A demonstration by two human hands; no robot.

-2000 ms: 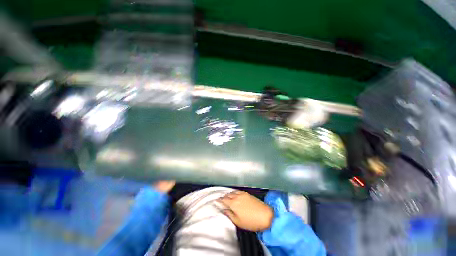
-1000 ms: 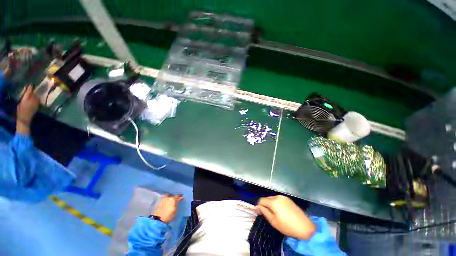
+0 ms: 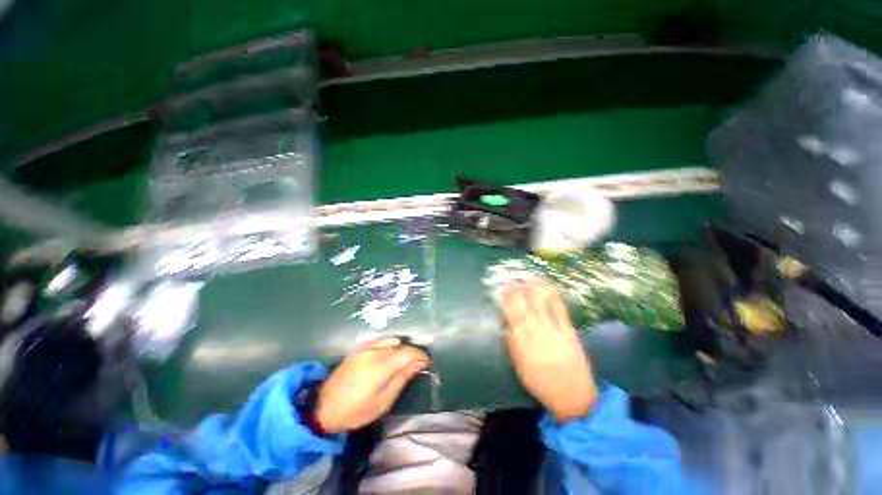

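Note:
The frame is blurred. My left hand (image 3: 372,385) is over the front edge of the green bench mat, fingers bent, with a small dark thing at its fingertips that I cannot make out. My right hand (image 3: 547,350) reaches forward, its fingertips at the left end of the row of overlapping green boards (image 3: 629,285); whether it grips one cannot be told. A loose pile of small components (image 3: 384,296) lies beyond my left hand, between the hands and the rear edge.
A black fume fan (image 3: 495,211) and a white tub (image 3: 573,222) stand behind the boards. Clear stacked trays (image 3: 803,164) and a black iron stand with a yellowish patch (image 3: 759,316) are at right. A clear blister tray (image 3: 237,164) is at rear left, with clear bags (image 3: 164,314) nearer.
Both hands have moved from my lap up to the bench, the right one to the boards. The view has turned, so the bench things sit further left.

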